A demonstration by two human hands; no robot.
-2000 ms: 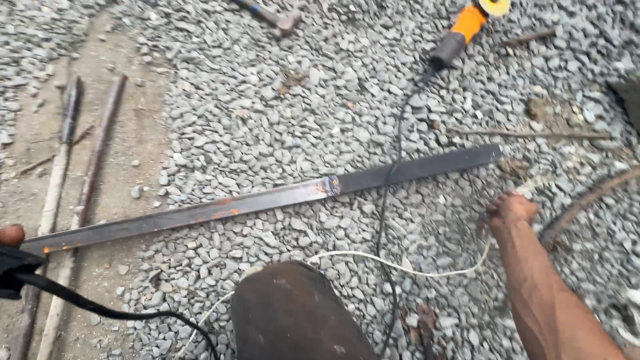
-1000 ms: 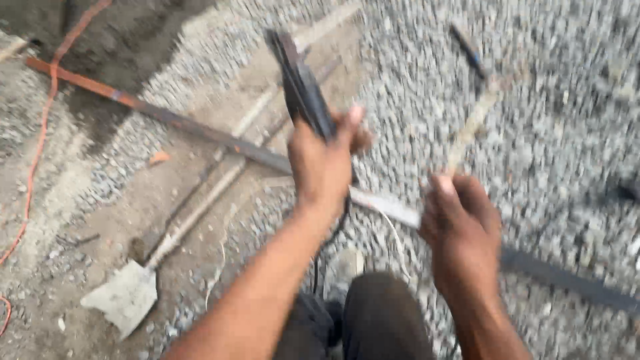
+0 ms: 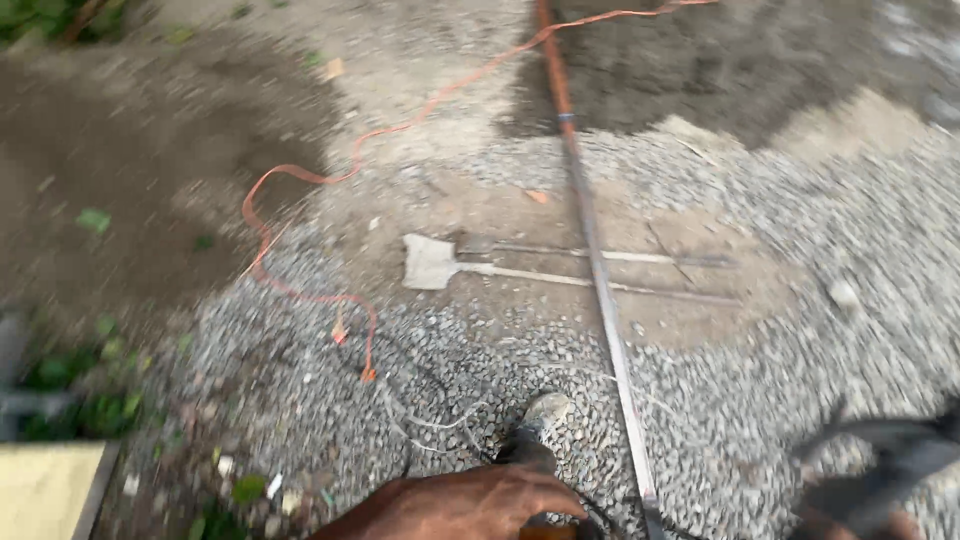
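Observation:
My left hand (image 3: 465,502) is low in the centre, its fingers curled down by an orange-brown thing that is mostly cut off by the frame edge. At the lower right, blurred fingers of my right hand (image 3: 896,523) are around a black object (image 3: 874,472), too smeared to identify. Between the hands a long metal bar (image 3: 611,322) runs away from me, bare metal near and rust-red farther off. It crosses over a shovel (image 3: 430,262) and a second long-handled tool (image 3: 645,257) on the ground.
An orange cord (image 3: 300,174) winds over soil and gravel, its end (image 3: 368,374) near a pale wire (image 3: 442,424). My shoe (image 3: 547,409) stands on gravel left of the bar. A pale yellow panel (image 3: 49,487) is at the lower left, and dark wet-looking ground (image 3: 660,75) lies at the top.
The view has swung far to the left. My two hands, close together a second ago, are now wide apart and low in view. The black clamp-like tool no longer shows in my left hand.

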